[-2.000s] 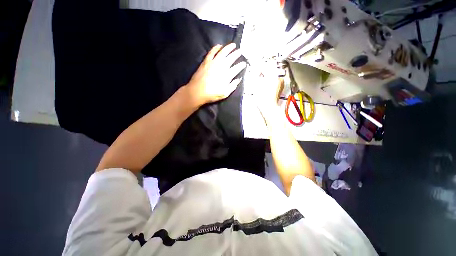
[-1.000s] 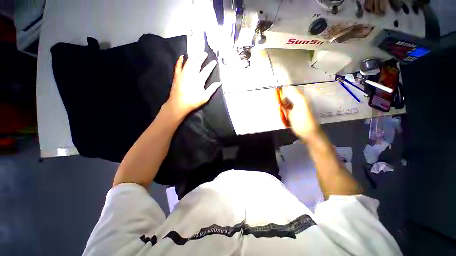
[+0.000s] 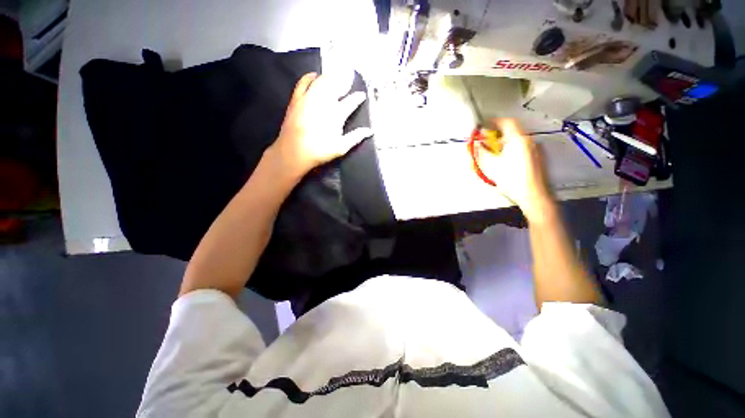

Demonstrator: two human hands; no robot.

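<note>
A black garment (image 3: 188,155) covers the left of the white table and hangs over its near edge. My left hand (image 3: 318,122) lies flat on its right part with fingers spread; the fingertips are washed out by glare. My right hand (image 3: 515,163) is on the scissors (image 3: 480,155), right of the garment and below the machine arm. The red handle loop shows beside the hand and some yellow shows at the fingers. The blades are hard to make out.
The sewing machine (image 3: 523,41) stands at the upper right, its needle area in bright glare. Blue pens (image 3: 585,147), a white stick (image 3: 634,142) and a black and red device (image 3: 637,163) lie at the table's right end. White scraps (image 3: 624,271) are on the floor.
My right hand has come from the glare beside the garment onto the scissors, which now sit slightly further right and up in view. My left hand stays on the garment. The view has shifted.
</note>
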